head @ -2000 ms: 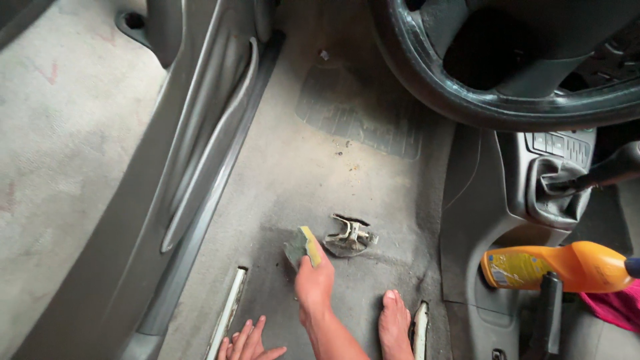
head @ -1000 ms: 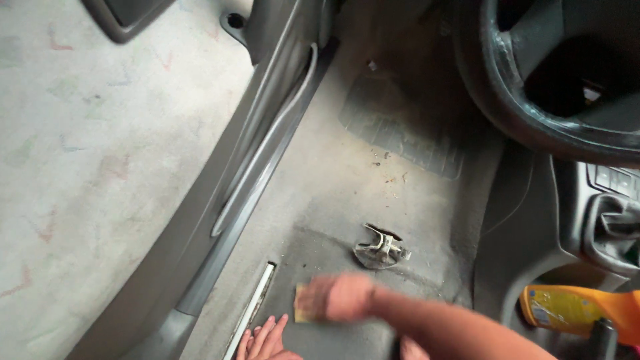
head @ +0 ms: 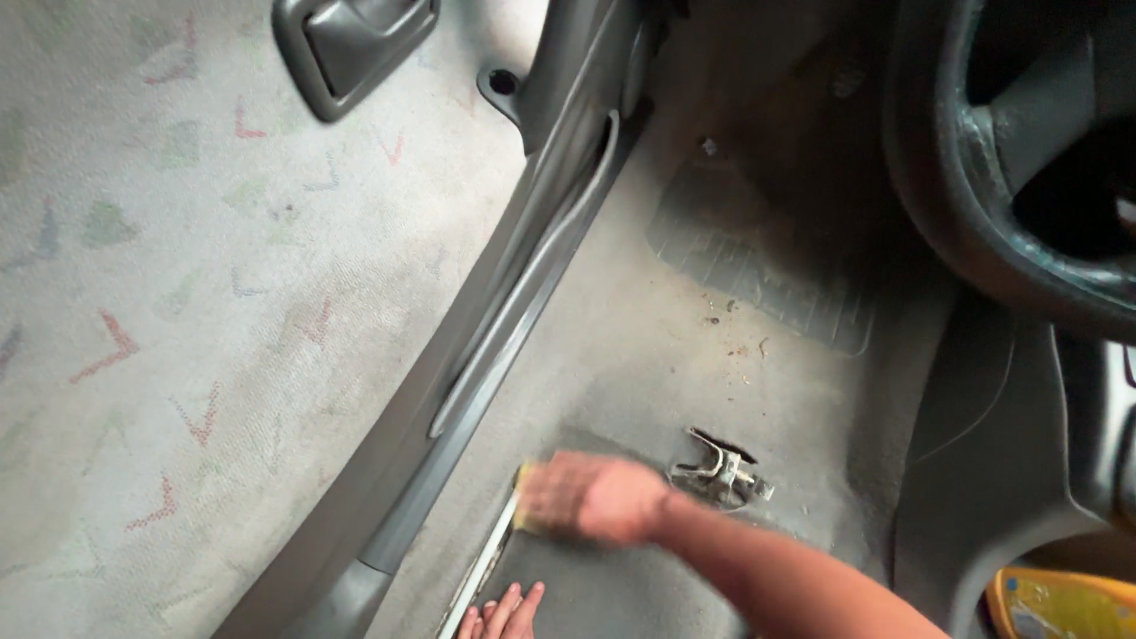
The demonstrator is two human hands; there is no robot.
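Observation:
My right hand (head: 599,497), blurred, presses a yellow sponge or pad (head: 525,497) on the car's grey floor carpet (head: 612,373), at the upper end of a white metal seat rail (head: 484,559). At the bottom edge, the fingers of my left hand (head: 504,614) rest spread on the carpet beside the rail; the rest of that hand is out of frame. Right of my right hand, a metal bracket (head: 729,470) stands up through a cut in the carpet.
The plastic door sill trim (head: 470,355) runs diagonally at left, beside patterned fabric (head: 222,266). The steering wheel (head: 950,177) hangs at upper right. A ridged heel pad (head: 754,266) has crumbs near it. An orange bottle (head: 1065,603) lies at lower right.
My right hand, with the yellow pad, has moved from near the bracket to the carpet at the rail's upper end. The foot seen earlier is out of sight. The view has shifted left.

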